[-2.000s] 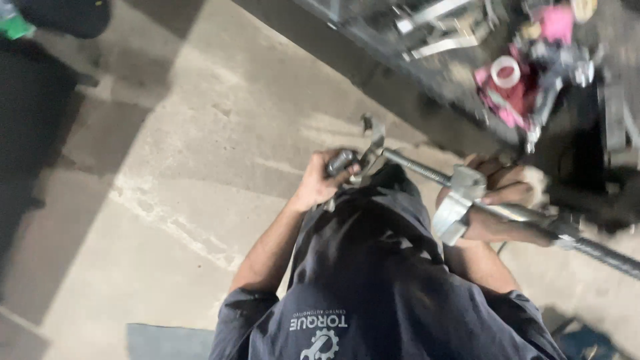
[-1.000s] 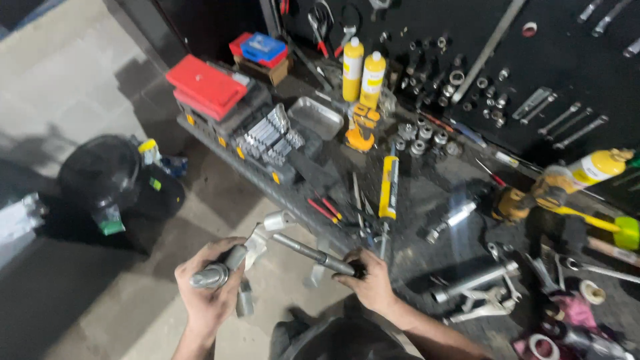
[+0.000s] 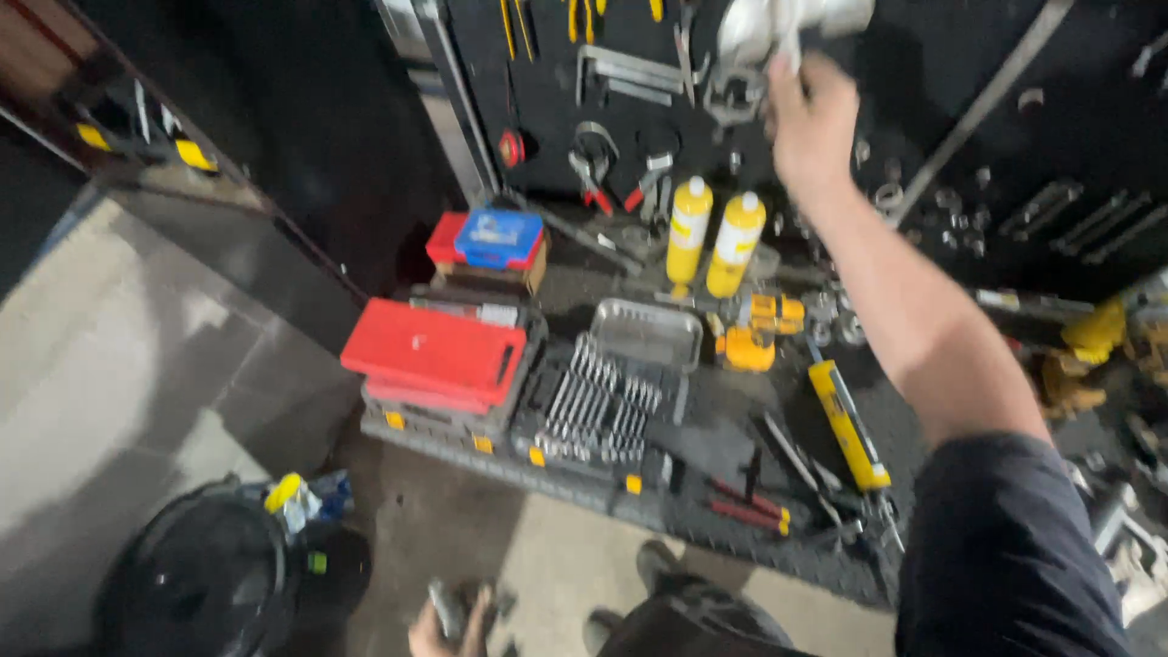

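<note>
My right hand (image 3: pixel 812 123) is raised to the black tool wall at the top, its fingers around the narrow stem of a pale metal part (image 3: pixel 794 23). The part is blurred and cut off by the top edge, so its kind cannot be told. Just left of that hand, a grey metal tool (image 3: pixel 735 96) hangs on the wall. Low in the view, beside the bench's front edge, my left hand (image 3: pixel 452 630) holds a small metal piece (image 3: pixel 445 610) between thumb and fingers. The bottom edge cuts off most of this hand.
On the bench lie a red case (image 3: pixel 433 351), a set of combination wrenches (image 3: pixel 598 406), a metal tray (image 3: pixel 648 333), a yellow cordless drill (image 3: pixel 762 328) and red-handled pliers (image 3: pixel 748 506). Two yellow gas cylinders (image 3: pixel 689 233) stand by the wall. A black bin (image 3: pixel 201 570) stands lower left.
My right hand has gone from low in front of me, where it held a metal bar, up to the tool wall. The view has swung from the floor to the bench and wall.
</note>
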